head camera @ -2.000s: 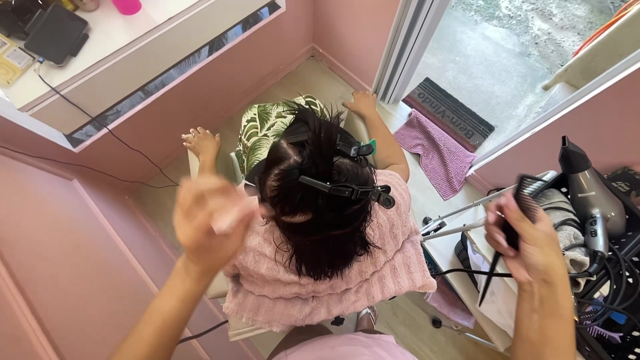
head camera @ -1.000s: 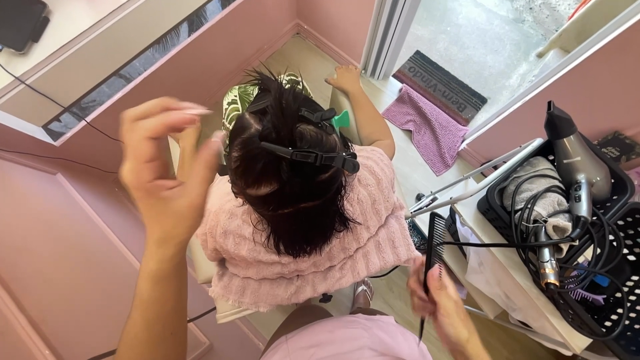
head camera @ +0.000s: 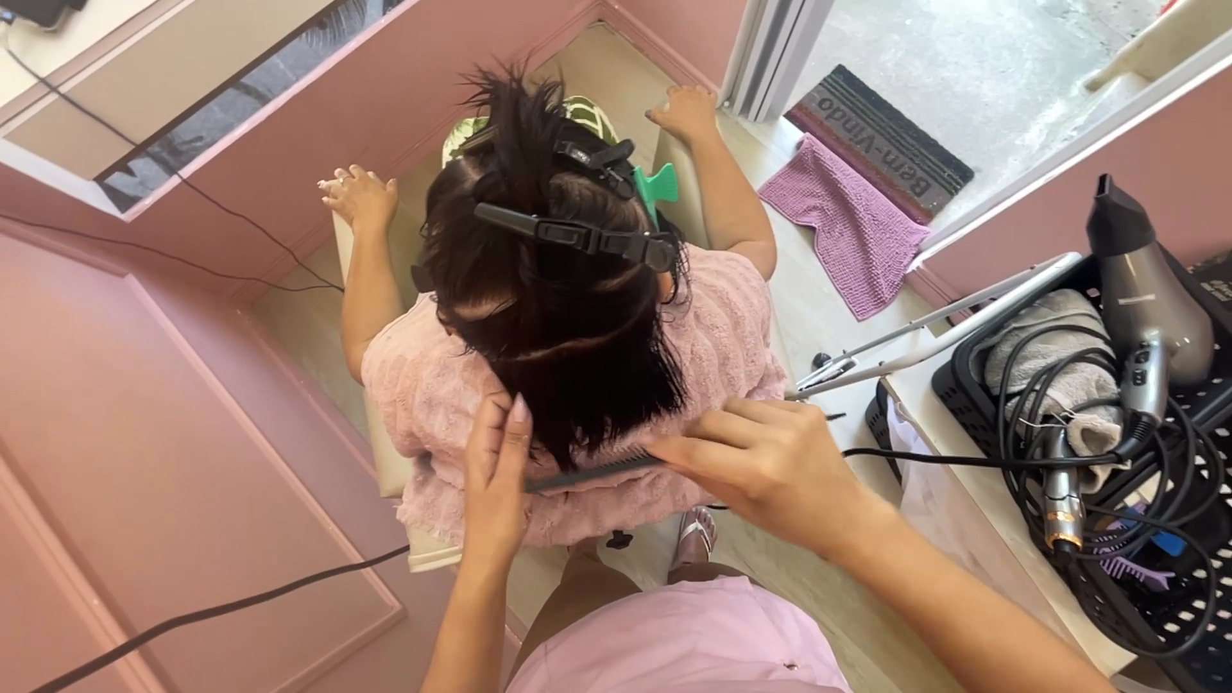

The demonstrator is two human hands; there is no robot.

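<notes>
A seated person with dark, damp hair (head camera: pixel 606 385) is seen from above, a pink towel (head camera: pixel 722 308) over the shoulders. A black sectioning clip (head camera: pixel 577 234) crosses the back of the head; another dark clip (head camera: pixel 597 164) and a green clip (head camera: pixel 656 185) sit at the upper right. My right hand (head camera: pixel 760 462) grips a dark comb (head camera: pixel 597 472), its teeth part just below the hair ends. My left hand (head camera: pixel 499 472) is at the lower left edge of the hair, thumb and fingers close together by the comb's far end; whether it holds hair is unclear.
On the right, a trolley carries a black basket (head camera: pixel 962 375) with a hair dryer (head camera: pixel 1141 279), a grey towel (head camera: pixel 1054 356), coiled cords and a purple comb (head camera: pixel 1136 570). A purple cloth (head camera: pixel 852 226) and doormat (head camera: pixel 881 144) lie by the doorway. A black cable (head camera: pixel 221 608) runs at lower left.
My left hand has come down from beside the head to the hair ends. My right hand has brought the comb from the right, by the trolley, to the towel below the hair.
</notes>
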